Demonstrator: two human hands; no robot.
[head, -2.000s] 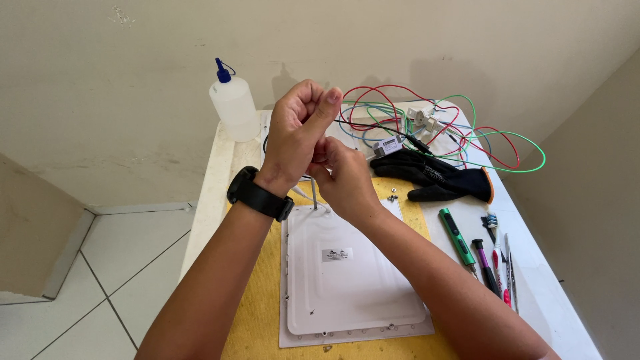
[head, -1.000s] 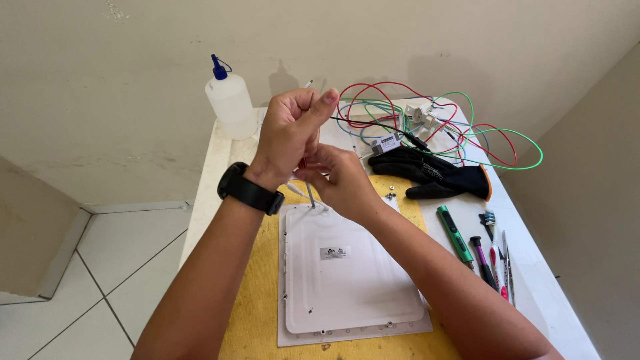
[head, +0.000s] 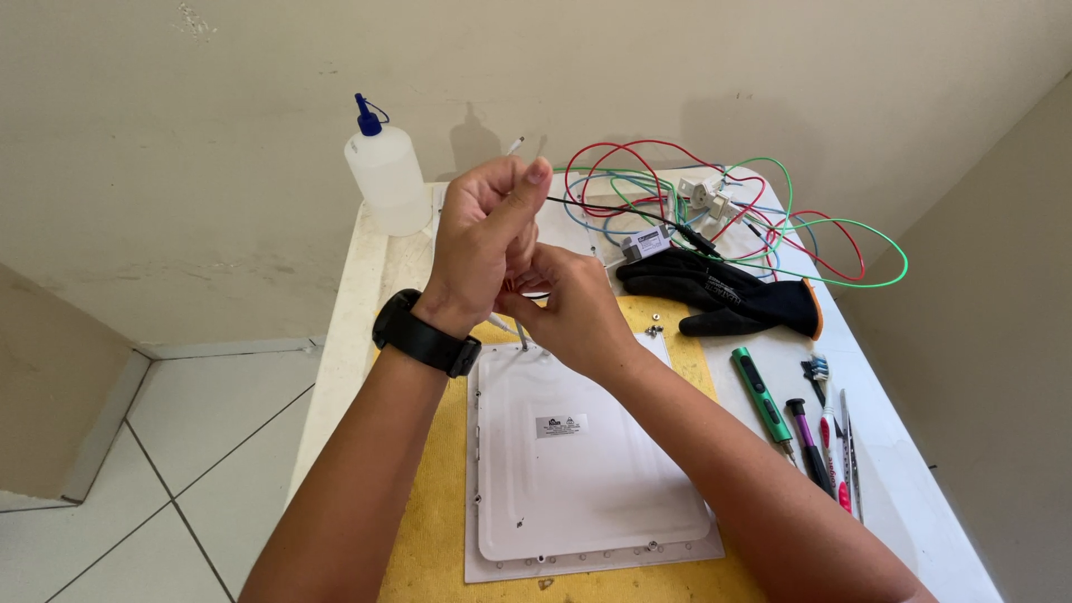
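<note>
My left hand [head: 490, 239], with a black watch on its wrist, is closed with the thumb up; a white cable with a small metal tip [head: 516, 145] rises behind it. My right hand [head: 569, 306] meets it from below, its fingers pinching thin wires [head: 508, 286] whose ends are hidden between both hands. Below them, a grey cable [head: 521, 335] runs down to the top edge of a square white LED panel's back [head: 586, 469], which bears a small label. The panel lies on a yellow cloth [head: 427, 511].
A squeeze bottle [head: 388, 180] stands back left. Back right are tangled wires [head: 879, 243] with white sockets [head: 712, 201], a small driver box [head: 646, 244] and a black glove [head: 720, 293]. Loose screws [head: 654, 330], a green electric screwdriver [head: 760, 395], a purple screwdriver [head: 811, 448], toothbrush [head: 829, 435] and tweezers [head: 850, 452] lie right.
Both hands stay together above the panel's top edge, with only slight finger movement. The bottle, glove and tools lie as before.
</note>
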